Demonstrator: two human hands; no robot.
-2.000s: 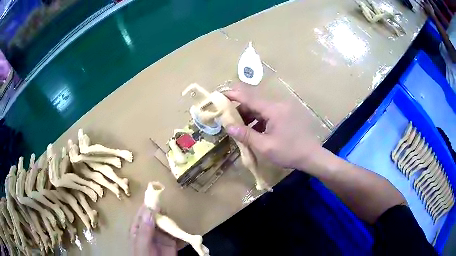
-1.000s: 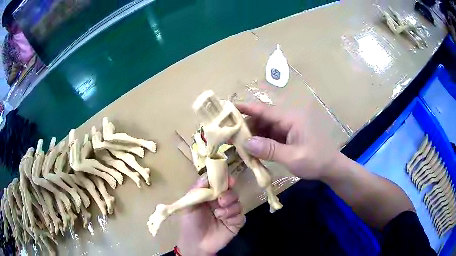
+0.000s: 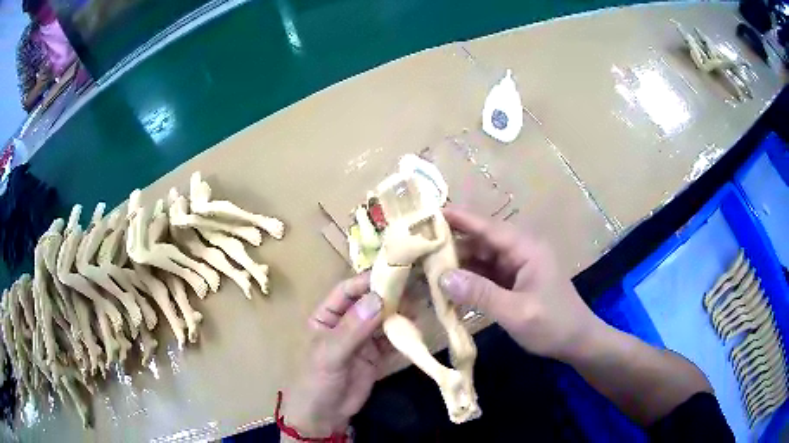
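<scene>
A cream body piece [image 3: 445,298] with a squarish frame at its top is held over the glue stand, feet toward me. A bent leg part [image 3: 400,294] sits against its hip, and the two touch at a thin seam. My left hand [image 3: 346,346] holds the leg part at the thigh. My right hand [image 3: 519,290] holds the body piece at its thigh, thumb on top. The glue stand [image 3: 363,245], with a red spot and yellowish top, is mostly hidden behind the figure. A white oval dish [image 3: 430,176] shows behind the frame.
A pile of joined bodies [image 3: 112,268] lies at left. A white bottle [image 3: 503,111] lies beyond the stand. Loose cream parts [image 3: 718,60] lie far right. A blue tray [image 3: 640,290] with slim cream pieces [image 3: 748,333] is at right. A green surface [image 3: 225,95] runs behind. A person [image 3: 48,52] is at upper left.
The leg part in my left hand has come up from lower left and turned against the body piece's hip. The view has shifted, and the body piece now stands more upright in the picture.
</scene>
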